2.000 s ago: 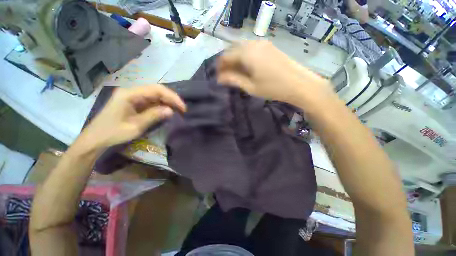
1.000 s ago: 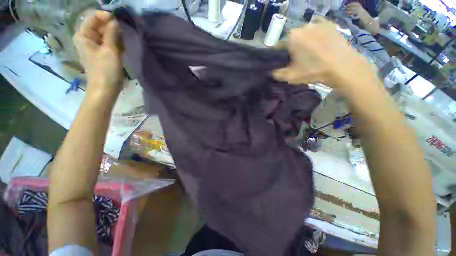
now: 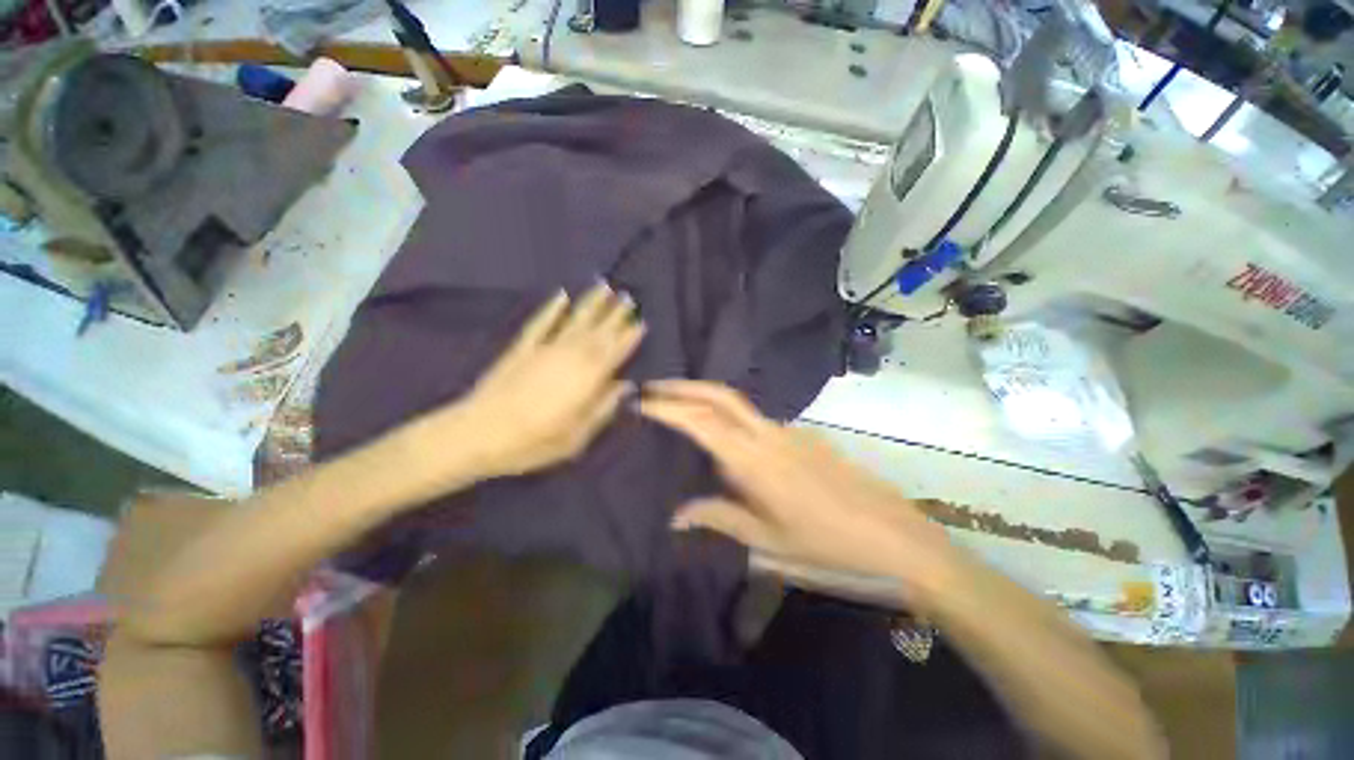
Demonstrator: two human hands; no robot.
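Observation:
A dark purple-brown garment piece [image 3: 505, 223] lies spread on the cream machine table, left of the sewing machine's needle area, and hangs over the front edge. My left hand [image 3: 557, 379] lies on the cloth near its middle, palm down with the fingers apart. My right hand [image 3: 757, 468] is just right of it, fingertips on the cloth close to the left fingers, thumb apart. Whether the right fingers pinch any cloth cannot be told. The needle and presser foot [image 3: 866, 339] are at the cloth's right edge.
The cream sewing machine [image 3: 1188, 297] with red lettering stands at right, a plastic bag of white labels [image 3: 1047, 386] under its arm. A grey metal machine part [image 3: 193, 164] stands at left. A pink-red crate [image 3: 339, 668] is at lower left. Thread cones stand at the back.
The garment was lifted and stretched between both hands; now it lies spread on the table. Both hands have come down and together over it. The view has shifted, showing more of the machine.

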